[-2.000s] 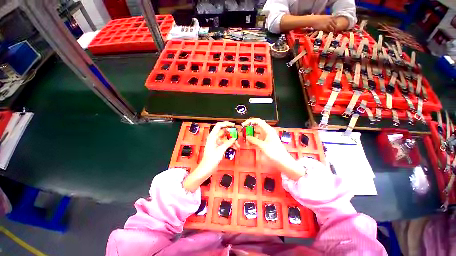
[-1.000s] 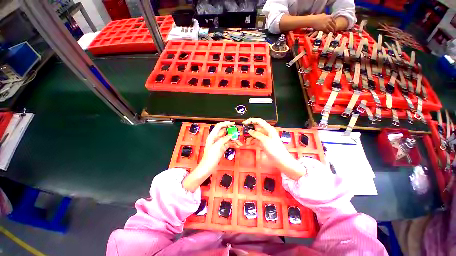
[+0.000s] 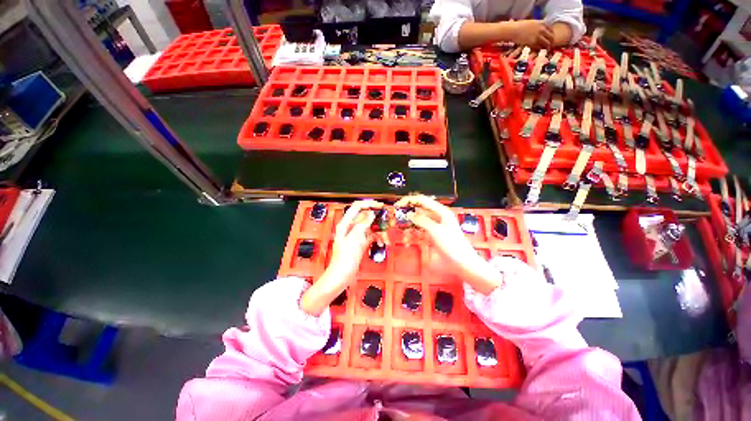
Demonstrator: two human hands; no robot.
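Observation:
My left hand (image 3: pixel 354 238) and my right hand (image 3: pixel 435 229) are close together over the upper part of the red compartment tray (image 3: pixel 407 261). My left hand holds a small watch head (image 3: pixel 381 219) at its fingertips. My right hand holds a second watch head (image 3: pixel 403 213) beside it. Both are small and partly hidden by the fingers. The tray's pockets hold dark watch heads (image 3: pixel 412 299), one in each filled pocket. The pocket just below my hands is empty. My forearms hide some pockets at both sides.
A second red tray (image 3: pixel 342 148) sits behind on a green board (image 3: pixel 329 173), with a ring-like piece (image 3: pixel 396 178) on it. Strapped watches (image 3: pixel 548 156) lie on red trays at right. A paper sheet (image 3: pixel 580 275), red parts box (image 3: pixel 638 238), metal post (image 3: pixel 132 107) and another person's hands (image 3: pixel 534 34) also show.
Both hands stay in place. The watch heads have turned slightly: the green shine on both two seconds ago, then only on the left one, is gone.

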